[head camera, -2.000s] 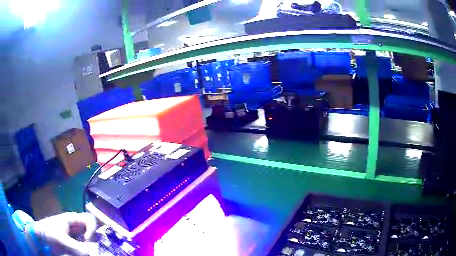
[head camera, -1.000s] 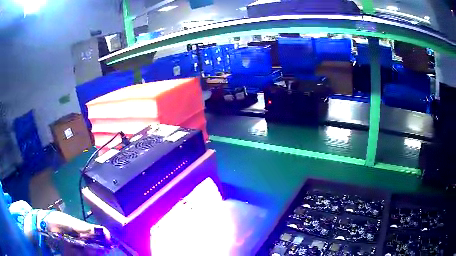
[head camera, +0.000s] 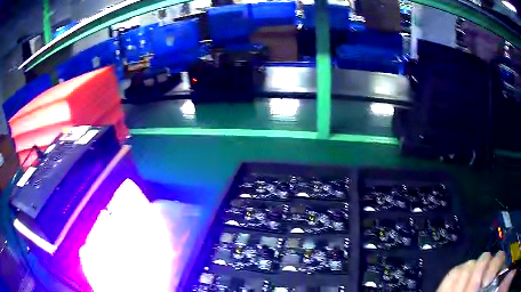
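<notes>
A black foam tray (head camera: 355, 228) with a centre divider holds rows of small circuit boards (head camera: 320, 218) in both sections. My right hand (head camera: 471, 276) is at the lower right edge, cut off by the frame, right of the tray. Its fingers are bent beside a slim shiny thing (head camera: 496, 279); the blur hides whether they grip it. A small blue box with a yellow label (head camera: 515, 251) and a red light is just above that hand. My left hand is not in view.
A black lamp unit (head camera: 63, 177) stands at left, with an intense white-violet glow (head camera: 128, 245) beneath it. Red-orange blocks (head camera: 68, 108) stand behind it. A green frame post (head camera: 323, 74) rises behind the tray. A tall dark mass (head camera: 451, 102) stands at back right. Blue bins (head camera: 274, 16) are beyond.
The view has turned right, so the lamp unit sits further left and more of the tray shows. My left hand has left the picture at lower left; my right hand has appeared at lower right.
</notes>
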